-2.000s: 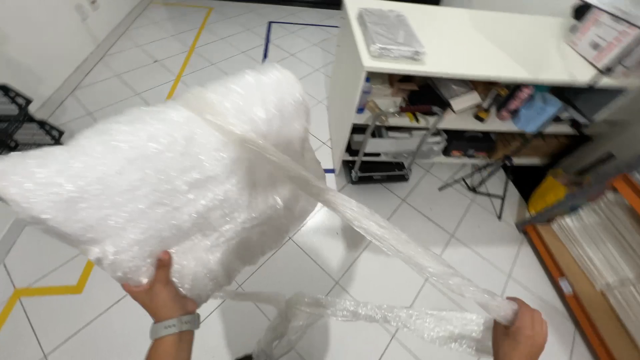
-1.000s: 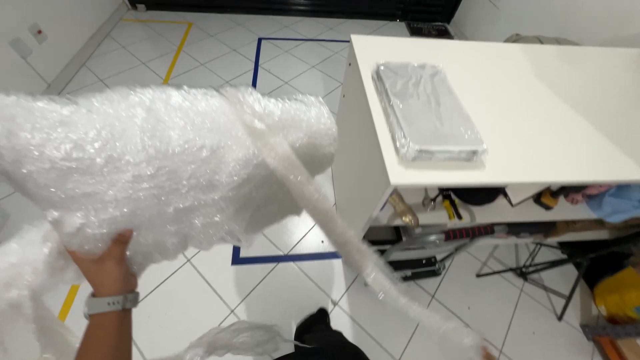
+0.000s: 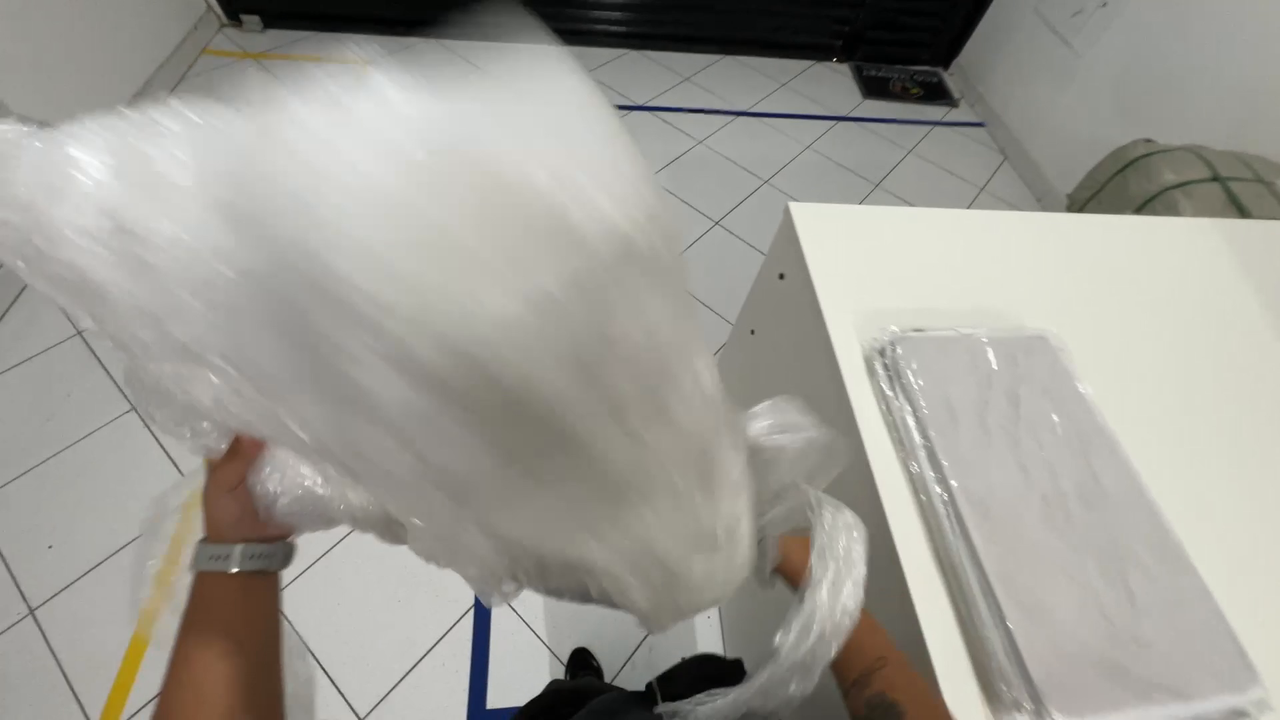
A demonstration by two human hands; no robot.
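Observation:
A large bundle wrapped in clear bubble wrap (image 3: 430, 300), blurred by motion, fills the left and middle of the view. My left hand (image 3: 238, 490), with a grey band on its wrist, grips the bundle's lower left edge. Low on the right, my right hand (image 3: 792, 558) is mostly hidden behind a loose strip of bubble wrap (image 3: 835, 570), which loops around it and hangs toward the floor. Whether its fingers are closed on the strip does not show.
To the right stands a white counter (image 3: 1130, 270) carrying a flat stack of plastic-wrapped grey items (image 3: 1050, 500). A strapped bale (image 3: 1170, 180) lies behind it. A dark shutter (image 3: 650, 25) crosses the far end. Blue tape (image 3: 800, 115) marks the tiled floor.
The bundle has tilted, and its right end now reaches lower, toward my right hand. The strip, stretched out to the right before, now hangs in a loop. The view has shifted toward the shutter.

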